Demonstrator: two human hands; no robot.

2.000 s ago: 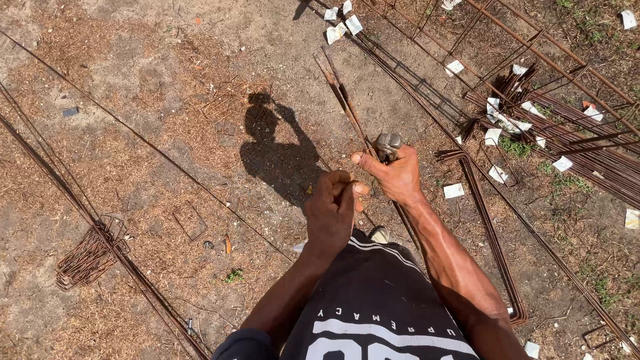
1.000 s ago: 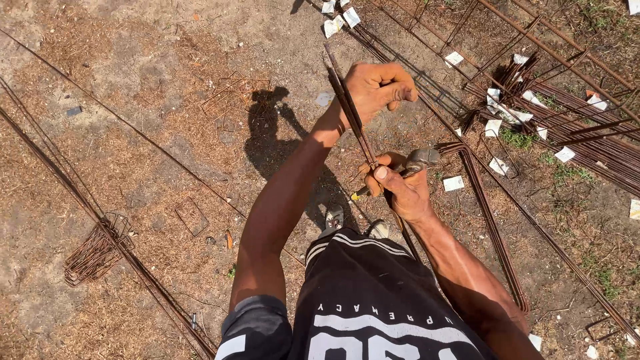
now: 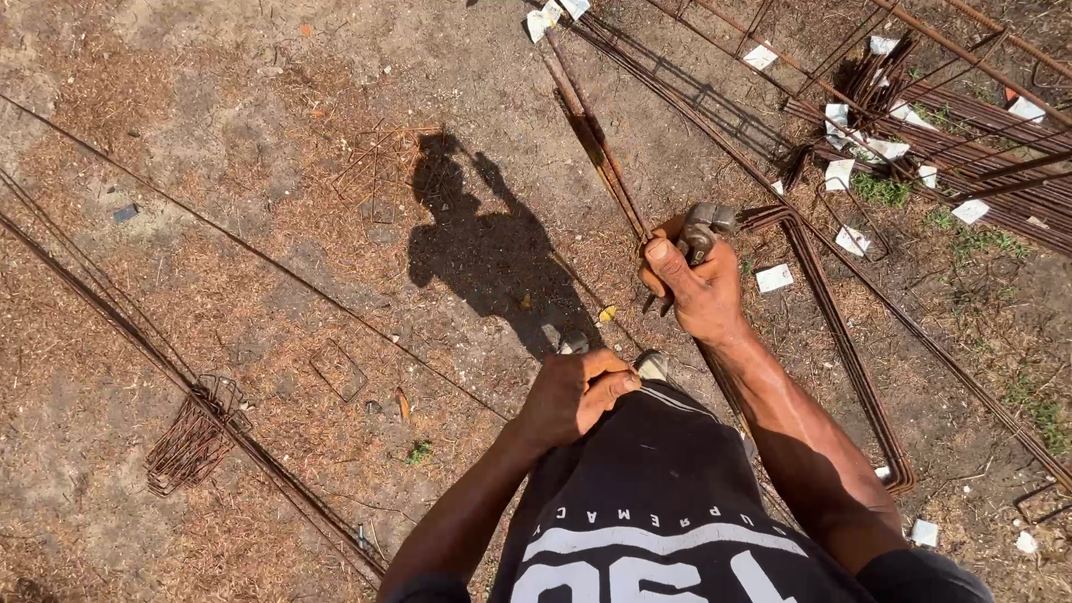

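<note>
My right hand (image 3: 699,280) is closed around long rusty steel bars (image 3: 599,142), with the thumb pressed on them. The same hand holds a worn metal hand tool (image 3: 708,222) that looks like pincers; its head sticks out by the knuckles. The bars slant from the upper middle down through the fist and pass beside my shirt. My left hand (image 3: 578,398) is lower and to the left, near the shirt hem, apart from the bars. Its thumb and forefinger are pinched together; whether a thin wire is between them I cannot tell.
Long thin bars (image 3: 276,285) cross the ground at left, near a bundle of bent stirrups (image 3: 193,435). At right lie bent rebar (image 3: 837,352), a rebar cage (image 3: 913,42), stacked bars (image 3: 988,142) and scattered white scraps (image 3: 775,278). My shoes (image 3: 651,365) are below my hands.
My left hand was beyond the right one, by the upper part of the bars, a second ago; it has come down toward the shirt. The right hand has kept its hold on bars and tool.
</note>
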